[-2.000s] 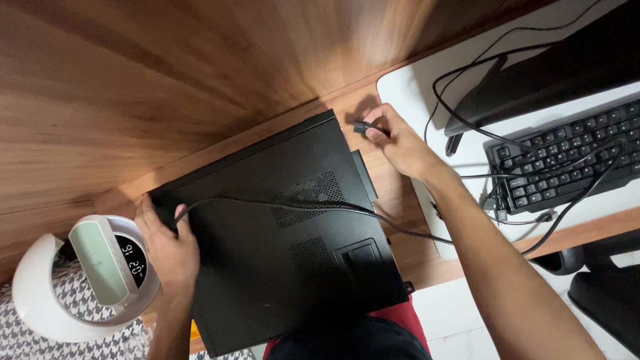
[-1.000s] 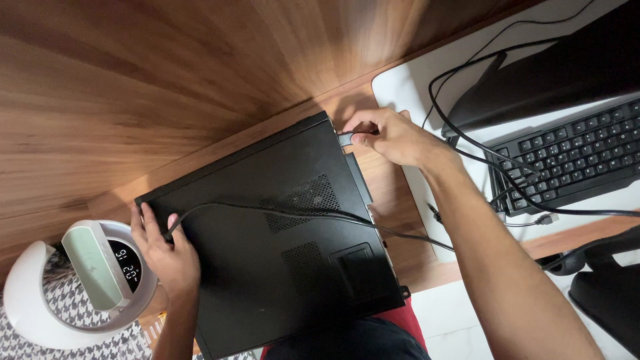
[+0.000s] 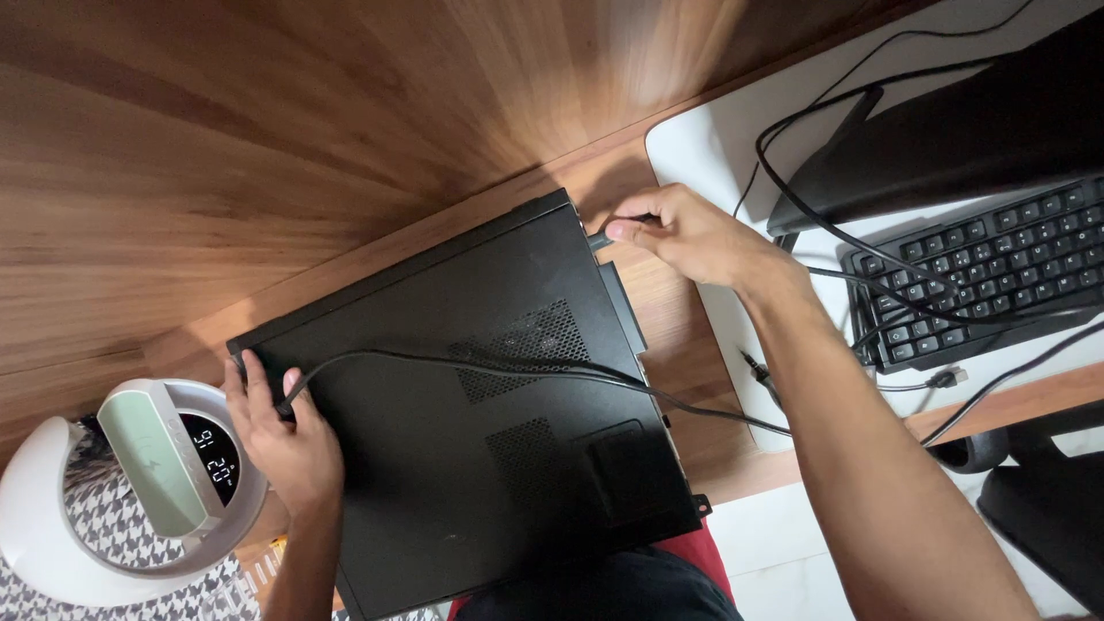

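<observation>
A black desktop computer case [image 3: 405,285] lies on its side across the wooden desk, with vent holes in its upper panel. My right hand [image 3: 681,233] pinches a black cable plug [image 3: 601,241] against the case's right edge, near its top corner. Whether the plug is seated in a port cannot be made out. My left hand [image 3: 289,435] rests on the left end of the case and holds the end of a black cable [image 3: 517,371] between its fingers. That cable runs over the panel and passes under my right forearm.
On a white board [image 3: 707,164] at the right lie a black keyboard [image 3: 992,267], a loose USB plug [image 3: 947,377] and an audio plug [image 3: 755,366]. A dark monitor [image 3: 940,129] stands above them. A white lamp with a clock [image 3: 52,517] is at lower left.
My right hand has brought its plug from a little off the case to the case's right edge, where it stays. My left hand has stayed at the left end with its cable.
</observation>
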